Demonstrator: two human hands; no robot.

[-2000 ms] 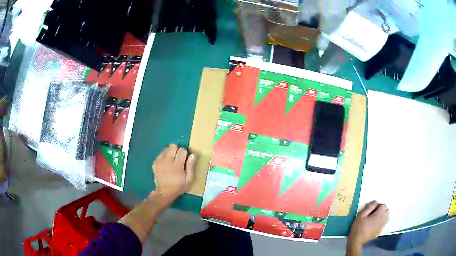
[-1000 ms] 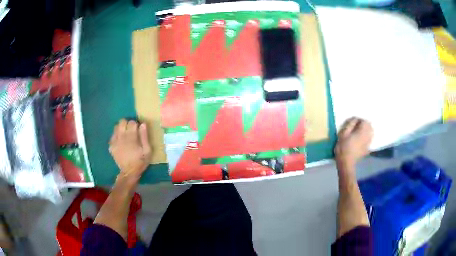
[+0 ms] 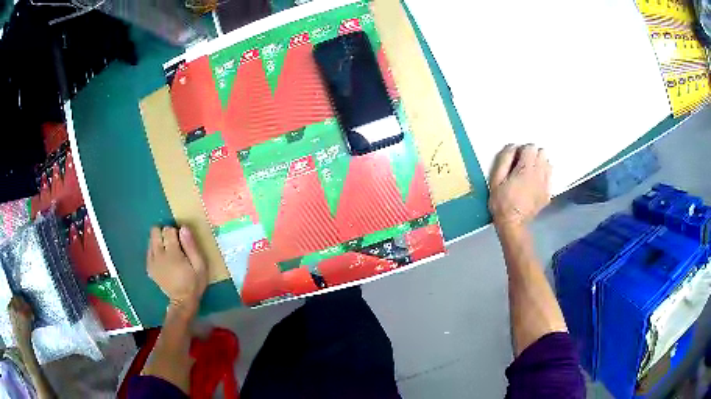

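A black smartphone (image 3: 359, 92) lies on the upper right part of the printed cardboard sheet (image 3: 288, 206), which has red and green triangles. A brown cardboard sheet (image 3: 169, 167) shows at both sides under it. My left hand (image 3: 177, 263) rests with curled fingers at the left front, on the edge of the brown cardboard and the green top. My right hand (image 3: 521, 183) rests, fingers curled, on the front left edge of the white board sheet (image 3: 546, 70). I see nothing held in either hand.
Packed bags (image 3: 39, 273) lie at the far left, with another person's hand (image 3: 21, 313) beside them. Black panels (image 3: 54, 70) stand back left. A yellow printed sheet (image 3: 680, 58) is far right. Blue crates (image 3: 635, 288) and a red stool (image 3: 213, 362) are below the bench.
The view has swung to the right and tilted. Another person's hand now shows at the far left by the packed bags. My hands stay resting near the bench's front edge, and the phone stays on the sheet.
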